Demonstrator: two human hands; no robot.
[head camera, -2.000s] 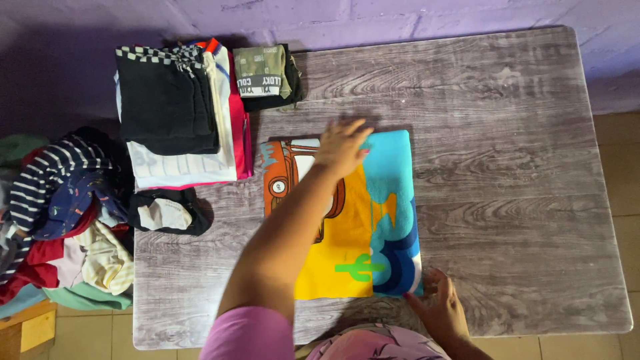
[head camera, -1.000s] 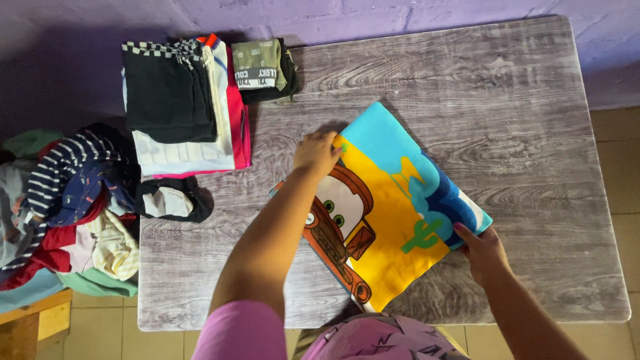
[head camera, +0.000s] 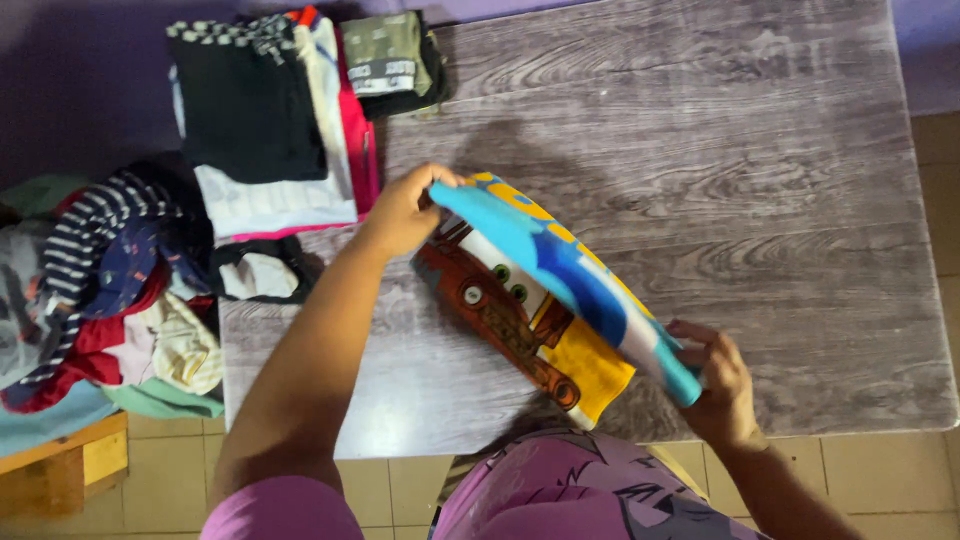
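Observation:
A colourful printed cloth, folded in layers, lies at a slant near the front edge of the grey wood-look table. Its upper blue and yellow flap is raised and bent over the part with the brown truck print. My left hand pinches the flap's upper left corner, fingertips partly hidden by the cloth. At the lower right end of the flap, my right hand grips the teal corner, thumb side behind the fabric.
Folded clothes are stacked at the table's back left, beside a folded olive garment. A black and white folded item lies in front of them. Left of the table, a heap of loose clothes rests above a wooden piece of furniture.
The cloth lay flat two seconds ago, then was turned to a slant. Now its blue edge is lifted and folded over toward the truck print, a hand at each end.

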